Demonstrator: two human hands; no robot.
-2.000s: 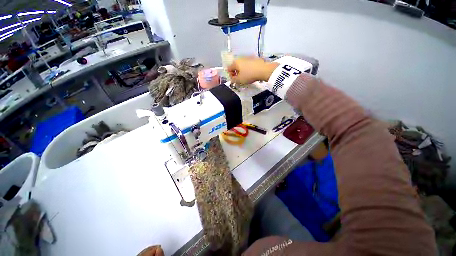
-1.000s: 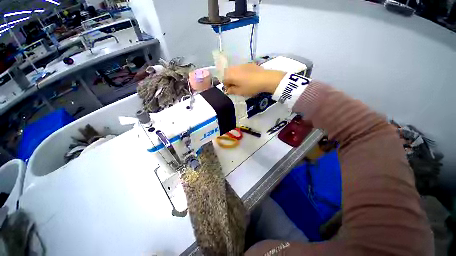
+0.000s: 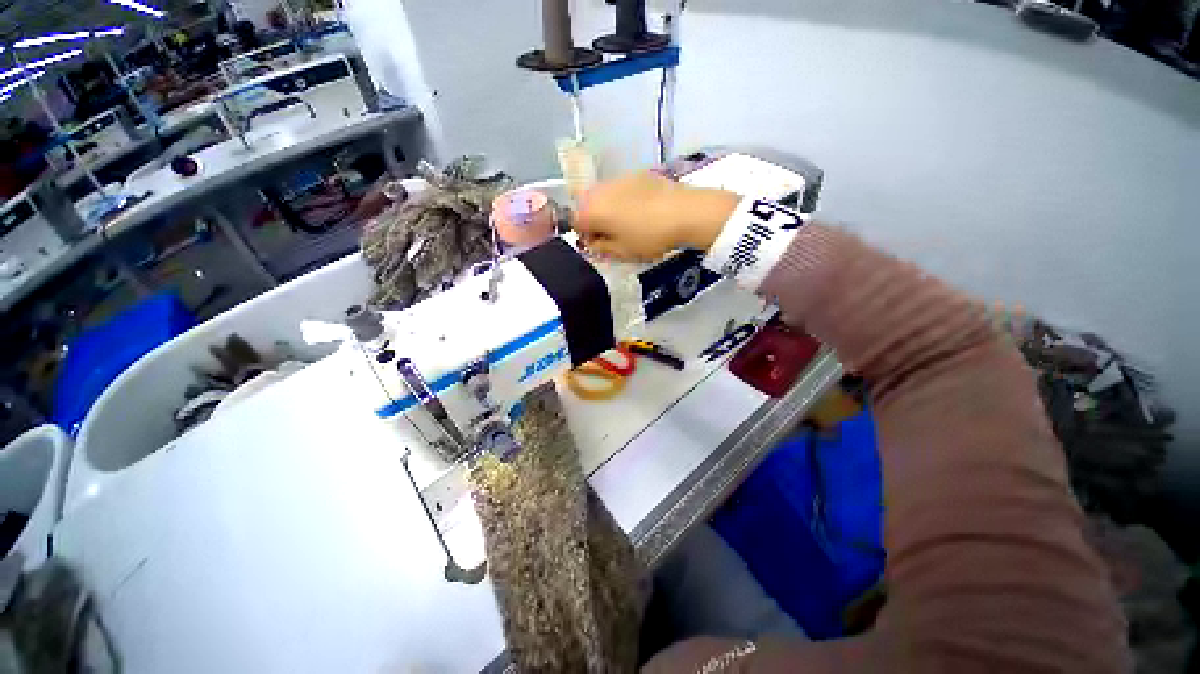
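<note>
My right hand [image 3: 645, 217] reaches over the arm of the white sewing machine [image 3: 454, 316], beside a pale upright cone or wrapped item [image 3: 576, 165]. Its fingers are bent together near the machine top; whether they hold anything is too small to tell. My left hand is not in the picture. A fuzzy grey-brown fabric piece [image 3: 546, 540] lies with its top end at the needle area and hangs over the table's front edge. A pink cup or bottle [image 3: 524, 217] stands behind the machine.
Scissors with orange and red handles [image 3: 599, 374], a black and yellow stick tool [image 3: 654, 353], black snips [image 3: 728, 341] and a dark red case [image 3: 774, 358] lie right of the needle. A fabric heap [image 3: 434, 233] is behind. White troughs [image 3: 99, 395] stand at the left.
The view has shifted slightly. My right hand stays by the machine top with small movements. The fingertips seen at the bottom edge two seconds ago are out of the picture. The fabric has stayed at the needle.
</note>
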